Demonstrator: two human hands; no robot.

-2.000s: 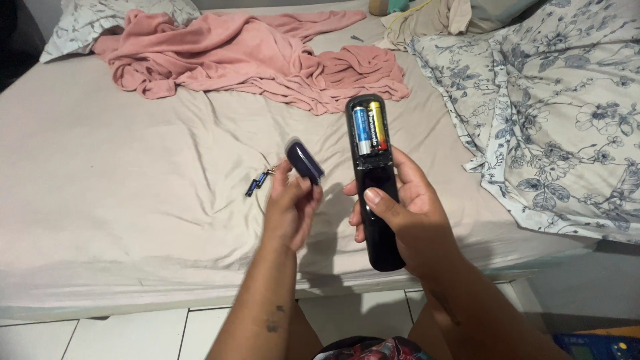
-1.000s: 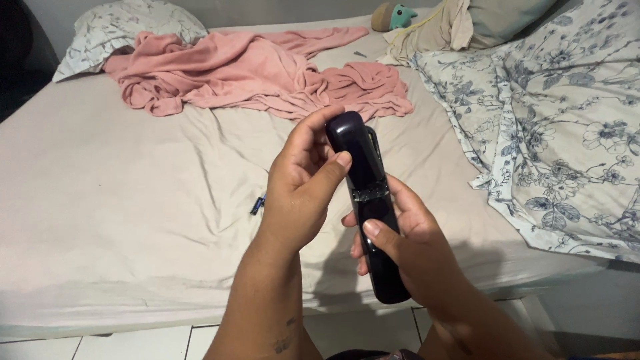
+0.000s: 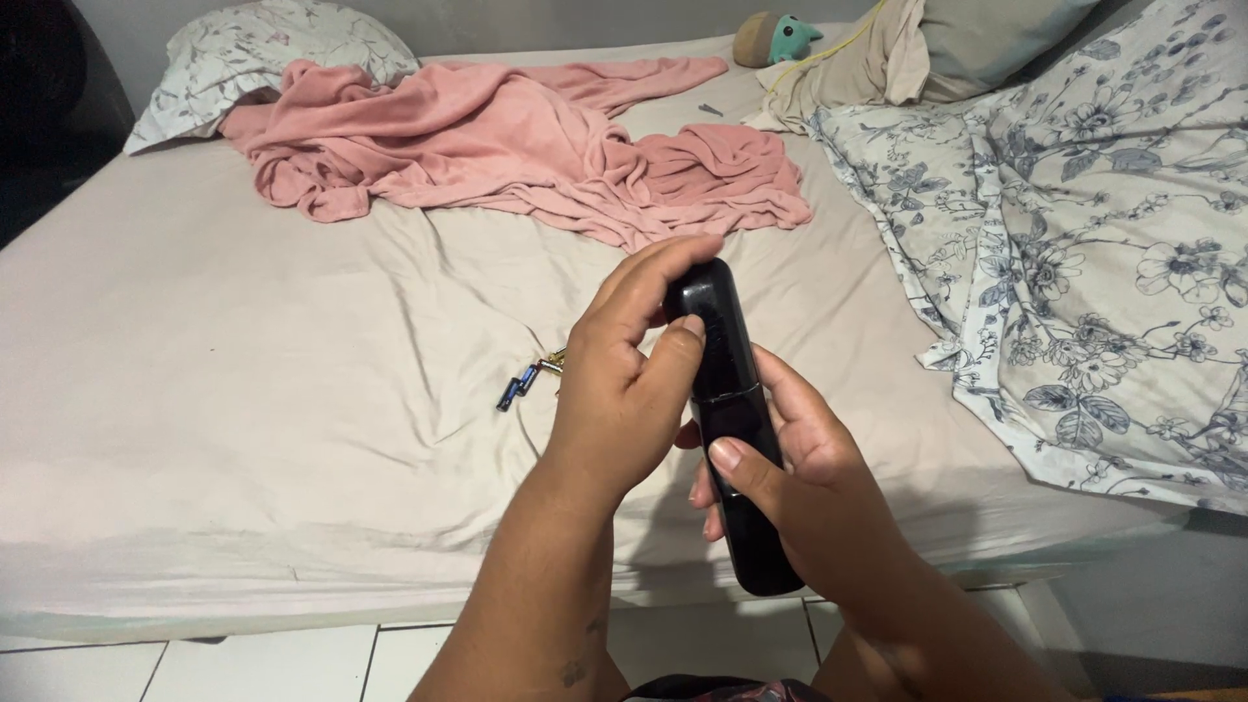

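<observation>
A black remote control (image 3: 756, 546) is held back side up over the bed's near edge, its far end tilted a little to the left. My right hand (image 3: 804, 458) grips its lower half, thumb on the back. The glossy battery cover (image 3: 717, 336) lies over the upper part, with a thin seam line at its lower edge. My left hand (image 3: 634, 375) holds that upper end, thumb pressed on the cover and fingers curled around the top. The batteries inside are hidden. Loose batteries (image 3: 517, 387) lie on the sheet left of my left hand, partly hidden by it.
A pink blanket (image 3: 468, 146) lies crumpled across the bed's far part. A floral pillow (image 3: 283, 58) is at the back left, a floral sheet (image 3: 1102, 292) at the right. A plush toy (image 3: 770, 39) sits near the wall. White floor tiles (image 3: 273, 663) show below the bed's edge.
Two seconds ago the compartment was uncovered, with two batteries in it, and my left hand held the cover apart at the left. The cover now sits over the compartment, under my left thumb.
</observation>
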